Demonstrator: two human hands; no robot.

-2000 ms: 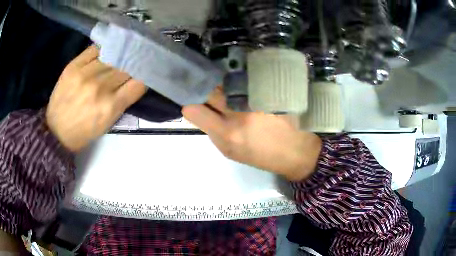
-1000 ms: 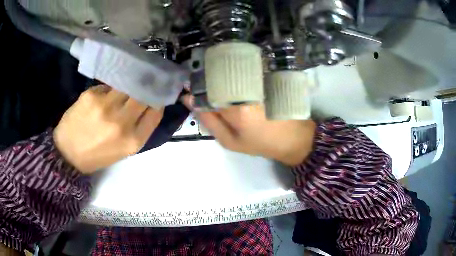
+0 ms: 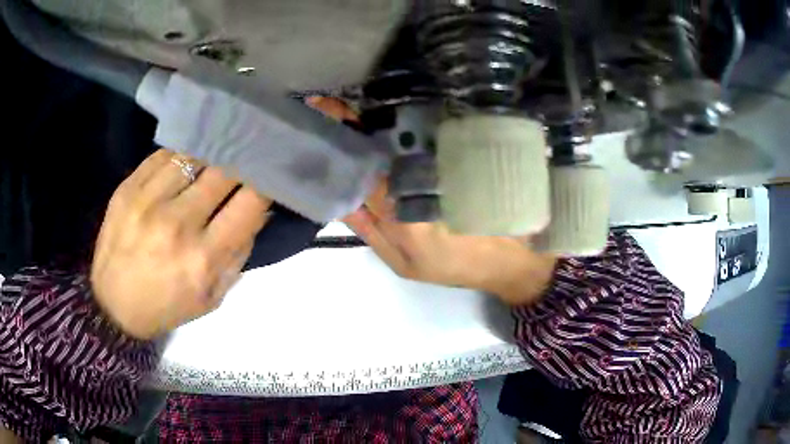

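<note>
A black garment piece (image 3: 281, 238) lies on the white sewing machine bed (image 3: 346, 312), left of the needle area. My left hand (image 3: 169, 243), with a ring on one finger, is on the black cloth, its fingertips partly hidden under the pale grey block. My right hand (image 3: 459, 256) reaches in from the right behind the cream knobs. Its fingertips are near the cloth's right edge, partly hidden by the grey block and machine parts. I cannot tell if it grips anything. The needle and presser foot are hidden.
A pale grey oblong block (image 3: 260, 147) hangs above my left hand. Two cream ribbed knobs (image 3: 494, 173) and metal springs (image 3: 476, 43) hang over my right hand. A control panel (image 3: 736, 256) is at far right. A printed ruler (image 3: 346, 377) runs along the bed's front edge.
My left hand has moved lower in the picture, towards the bed's front. My right hand stays near the needle area. The head view has shifted, so the knobs sit further right than one second ago.
</note>
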